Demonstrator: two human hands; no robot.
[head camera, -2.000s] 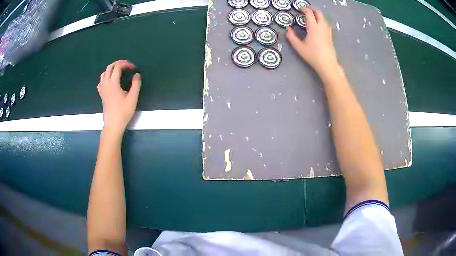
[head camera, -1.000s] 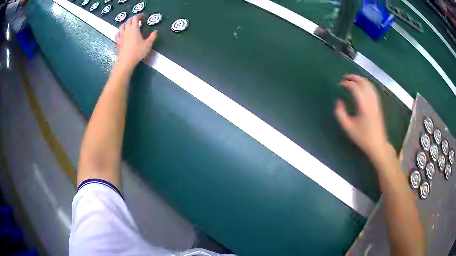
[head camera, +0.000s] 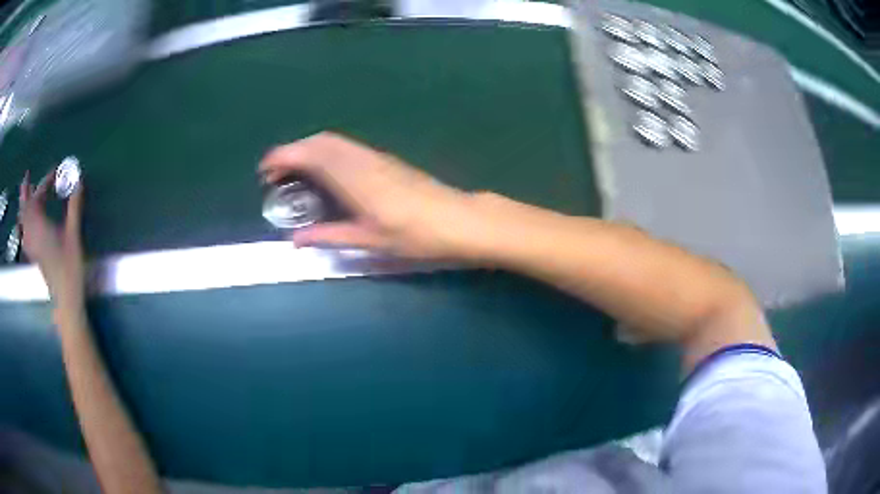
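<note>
My right hand (head camera: 371, 203) is over the green belt (head camera: 434, 106), with thumb and fingers closed around the rim of a round metal part (head camera: 292, 205). My left hand (head camera: 53, 232) is small and blurred near the left edge. Another round metal part (head camera: 68, 178) shows at its fingertips; whether they grip it cannot be told. The grey board (head camera: 724, 203) lies at the right, with several round metal parts (head camera: 659, 65) in close rows on its upper left area.
More round parts (head camera: 13, 243) lie at the far left edge, beside my left hand. A shiny translucent tray stack (head camera: 87, 48) stands at the upper left. A white guide line (head camera: 212, 267) runs along the belt. A dark bracket base (head camera: 349, 10) is at the top edge.
The view has swung back, with the board upright at the right again. My right hand has moved left across the belt and closed on a round part. A part now shows at my left fingertips.
</note>
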